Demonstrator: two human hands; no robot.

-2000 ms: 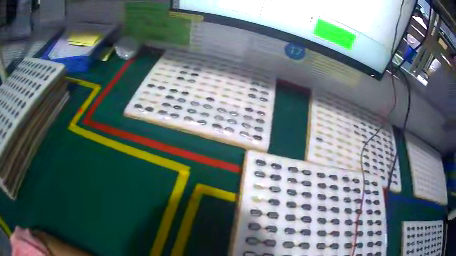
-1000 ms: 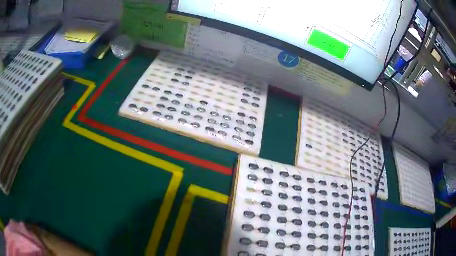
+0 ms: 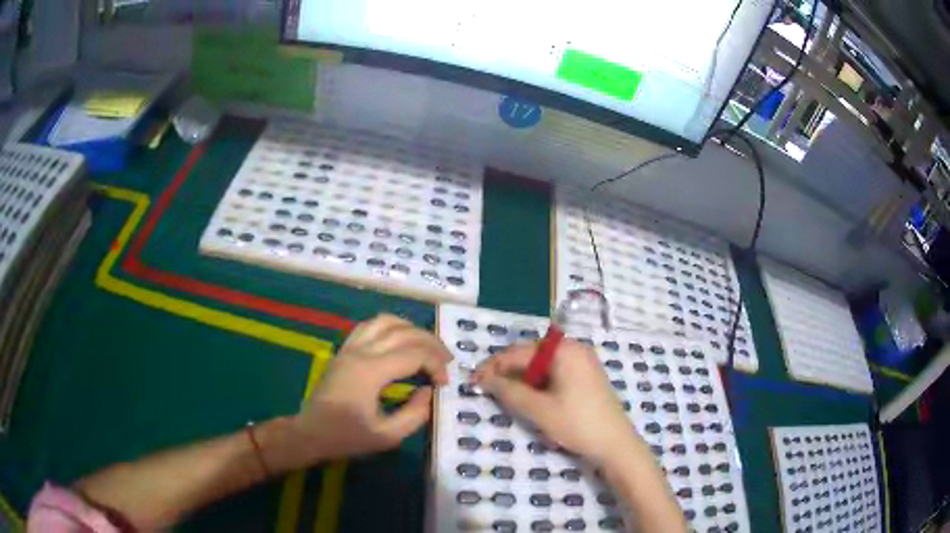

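Note:
The central white tray (image 3: 583,489) bears rows of dark oval parts, many joined in pairs by thin strips. My right hand (image 3: 573,401) is over its upper left area and holds a red test probe (image 3: 543,356), its clear wired end pointing up. My right fingertips are near the tray's left column, close to an oval part (image 3: 469,387); whether they touch it is unclear. My left hand (image 3: 380,385) is at the tray's left edge, fingers curled, thumb and fingertips apart. No part shows clearly in it.
Two trays (image 3: 344,234) (image 3: 651,276) lie behind, and more lie at the right (image 3: 828,479). A tray stack (image 3: 31,281) stands far left near a blue box (image 3: 94,151). The monitor (image 3: 500,47) shows a green block. A black cable (image 3: 758,208) hangs at the right.
Both hands have come into view over the central tray, the right one with the red probe. The probe lead has shifted with it. The whole view has moved, so the bench things appear further left.

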